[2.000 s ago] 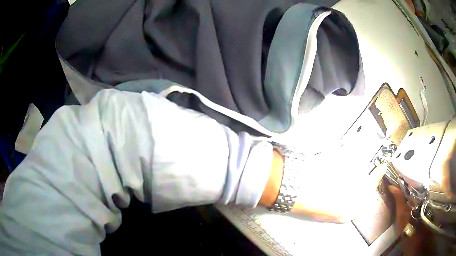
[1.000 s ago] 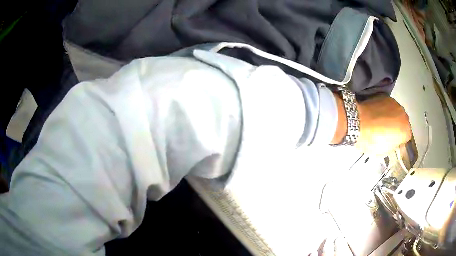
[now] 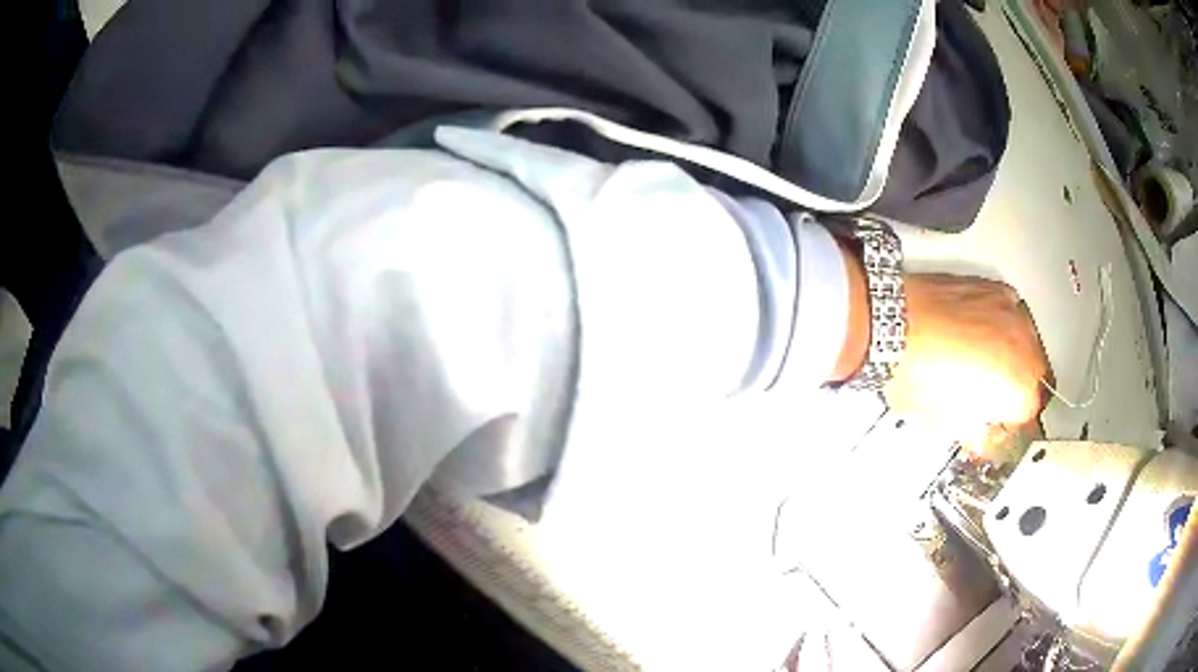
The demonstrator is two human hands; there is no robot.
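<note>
My left hand, with a metal-band watch and a pale blue sleeve, is beside the sewing machine foot. Its back faces me, and its fingertips are hidden or washed out by the lamp, so any grip cannot be told. A thin white thread loops beyond its knuckles. The dark grey garment piece lies bunched behind my forearm. Its blue-grey facing has white piping along the edge. My right hand cannot be made out; only faint pinkish streaks show at the lower edge.
The table's ruler-marked front edge runs below my forearm. The metal slide cover is left of the machine head, in strong glare. A white roll and cluttered material stand beyond the table's far edge.
My left hand has moved from near the foot to its far side since two seconds ago. The facing has shifted up. The right hand, earlier visible by the foot, no longer shows clearly.
</note>
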